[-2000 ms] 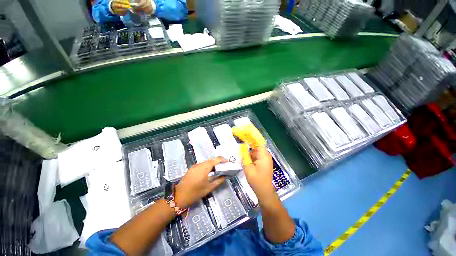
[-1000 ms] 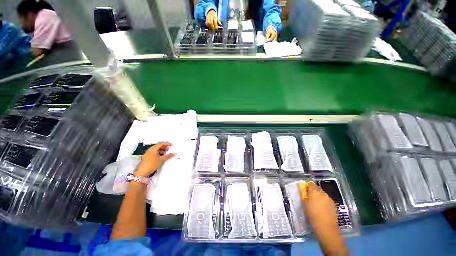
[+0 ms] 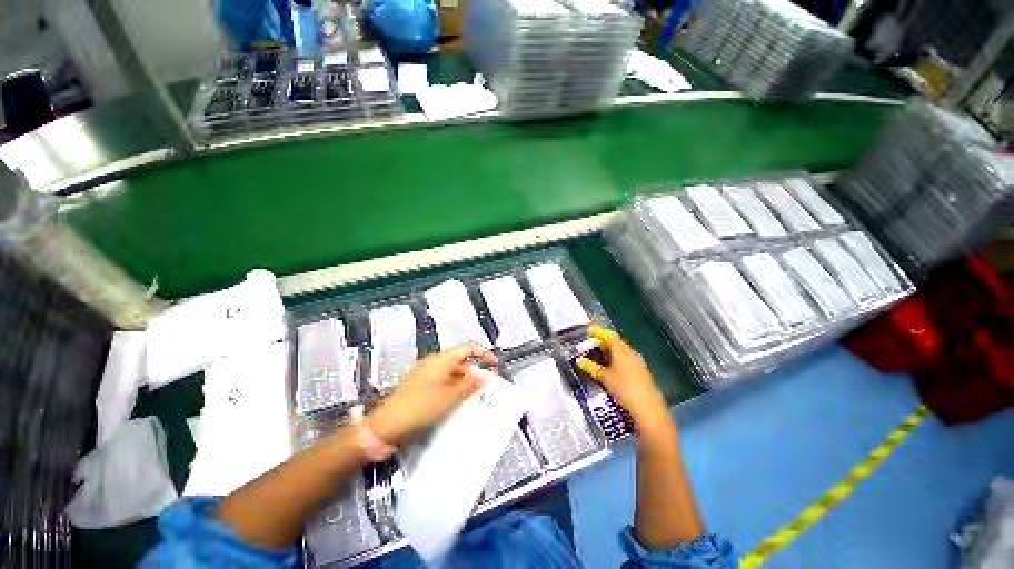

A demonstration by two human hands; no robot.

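Note:
A clear tray (image 3: 291, 425) holds two rows of phones, mostly in white sleeves. My left hand (image 3: 428, 395) holds an empty-looking white sleeve (image 3: 458, 467) by its upper end; the sleeve hangs over the front row. My right hand (image 3: 632, 383), with yellow finger coverings, is at the front row's right end. Its fingertips are apart around the upper end of a bare dark phone (image 3: 610, 416), which is partly hidden by the hand; whether they grip it is unclear. A pile of flat white sleeves (image 3: 239, 406) lies left of the tray.
A stack of trays with bagged phones (image 3: 778, 295) stands to the right. A green conveyor (image 3: 445, 200) runs behind the tray. Dark stacked trays (image 3: 39, 445) and a wrapped pole (image 3: 83, 261) are at left. Red bags (image 3: 945, 345) lie on the blue floor. A person in blue is opposite.
My left hand has moved from the sleeve pile to over the tray, now holding a sleeve. My right hand has moved from a bagged phone to the bare phone. The view has shifted.

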